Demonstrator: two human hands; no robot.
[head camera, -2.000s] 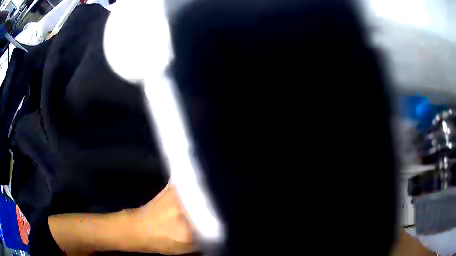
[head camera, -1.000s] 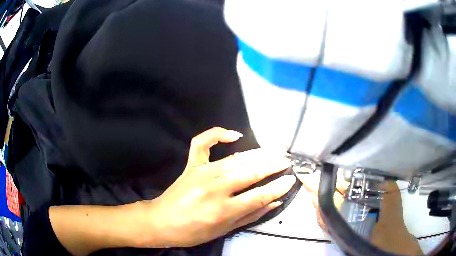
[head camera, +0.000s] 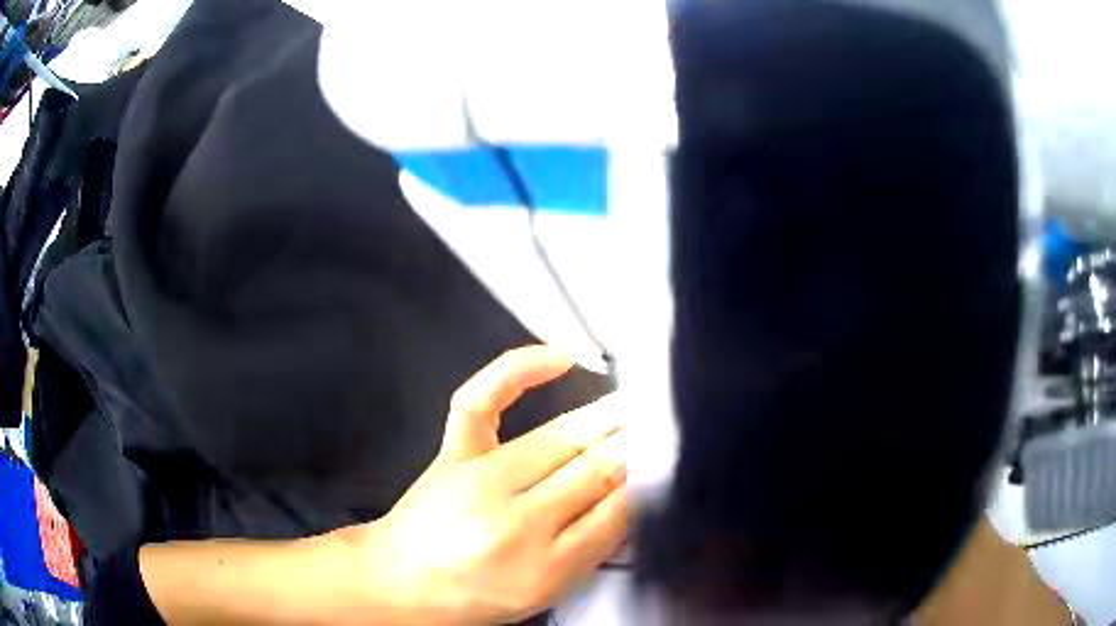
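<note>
The black garment spreads over the left and middle of the view. My left hand lies on its lower edge, palm down, thumb apart; its fingertips are cut off by a large dark blurred shape. The white sewing machine head with a blue stripe stands above the hand. The needle and presser foot are hidden. Of my right arm only a bit of skin shows at the lower right; the right hand is hidden behind the dark shape.
A large blurred black shape with a pale edge blocks the right centre, close to the camera. A ribbed grey knob and chrome parts show at the far right. A blue and red item is at the lower left.
The dark shape now covers the right part of the machine, which was in view one second ago. My left hand stays on the garment in nearly the same pose.
</note>
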